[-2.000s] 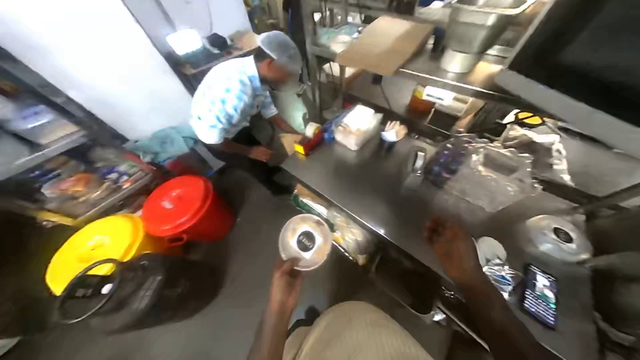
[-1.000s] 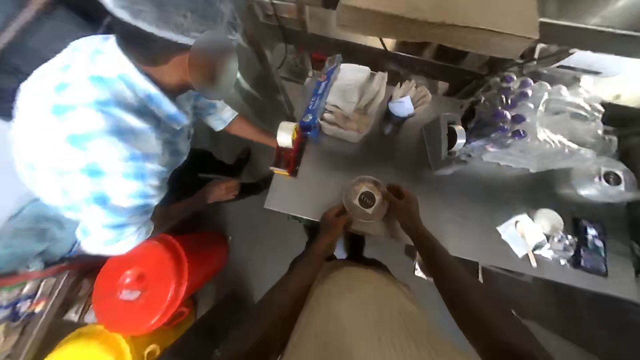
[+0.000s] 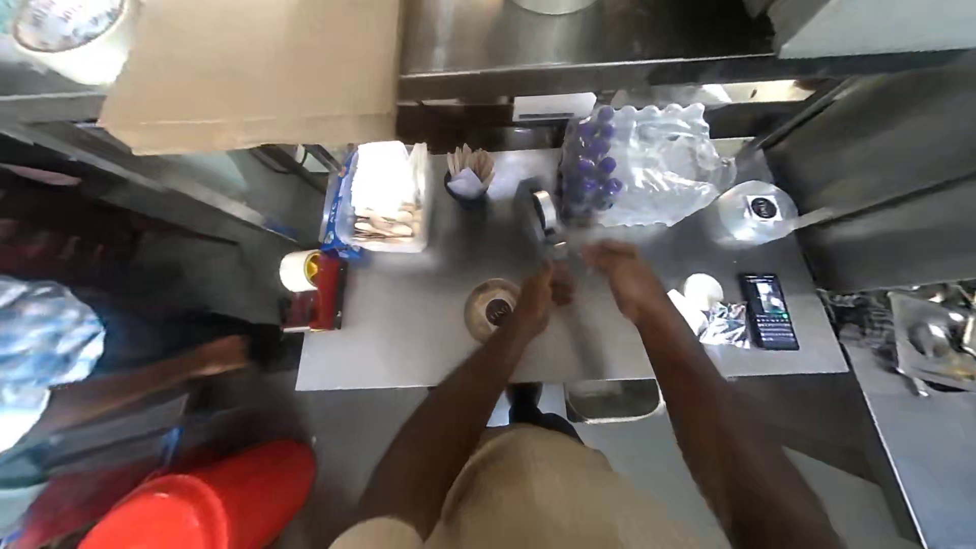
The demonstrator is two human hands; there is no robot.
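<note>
My left hand (image 3: 540, 296) is over the steel counter, at the near end of a dark tape dispenser (image 3: 534, 210) with a pale roll; blur hides whether it grips the dispenser. Just left of that hand, a round lidded container (image 3: 480, 314) with a dark round label rests on the counter. My right hand (image 3: 614, 267) is to the right of the dispenser, its fingers blurred, and whether it holds anything cannot be made out. Behind it lies a clear plastic pack of bottles with purple caps (image 3: 602, 164).
At left are a tub of wooden spoons (image 3: 419, 221) and a red tape dispenser (image 3: 328, 293). A phone (image 3: 768, 311), crumpled foil (image 3: 724, 326) and another lidded container (image 3: 751, 206) sit at right. Cardboard (image 3: 252, 76) overhangs the back. A co-worker's arm (image 3: 164, 374) is at far left.
The round container was between both my hands; now it rests on the counter and my hands are at the dark dispenser. The view has swung right.
</note>
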